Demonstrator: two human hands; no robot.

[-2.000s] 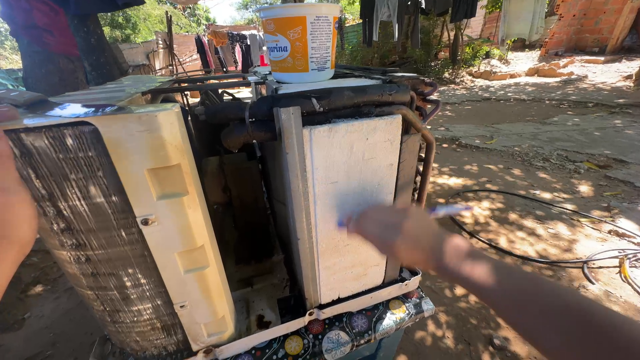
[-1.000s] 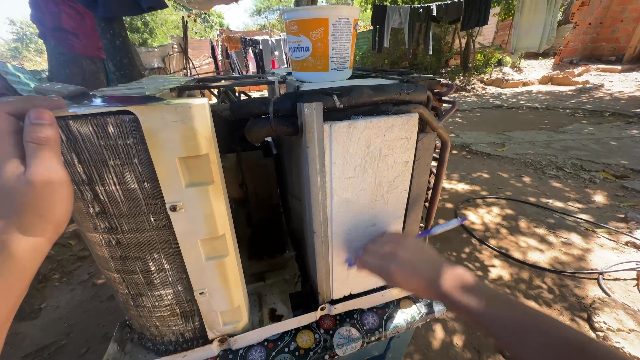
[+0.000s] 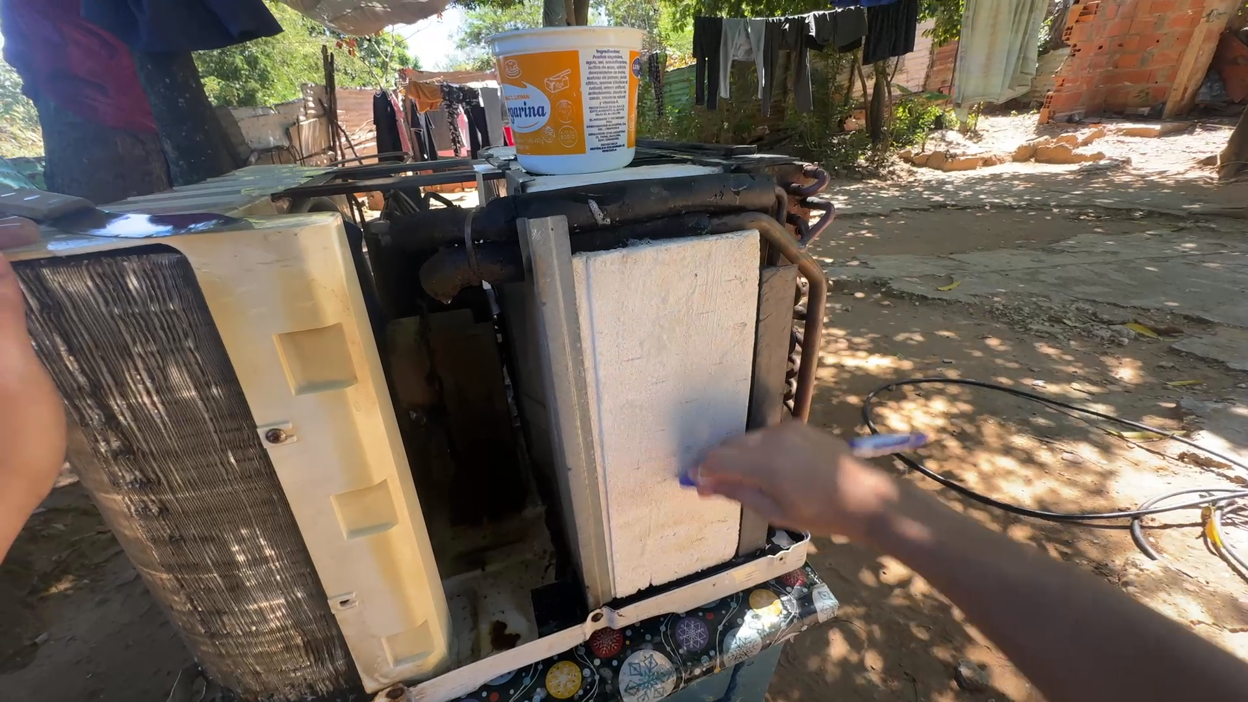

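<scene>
My right hand (image 3: 780, 478), blurred, holds a thin blue-and-white brush or pen-like tool (image 3: 887, 444) with its tip at the lower right part of a white foam panel (image 3: 673, 390). The panel stands upright in an opened air conditioner, between a metal strip (image 3: 565, 409) and copper pipes (image 3: 809, 331). My left hand (image 3: 24, 400), cut off by the left edge, is beside the finned coil (image 3: 175, 468) and its yellowed plastic frame (image 3: 322, 390), fingertips at the top corner. Its grip is mostly hidden.
A margarine tub (image 3: 570, 97) stands on top of the unit. Black foam-wrapped pipes (image 3: 634, 200) cross above the panel. A patterned cloth (image 3: 682, 634) lies under the metal base rail (image 3: 624, 616). Black cable (image 3: 1014, 512) loops on the ground at right; clothes (image 3: 799, 54) hang behind.
My right hand has stayed at the lower part of the white panel, moving over it with the tool. My left hand shows less now, at the left edge. The view has shifted.
</scene>
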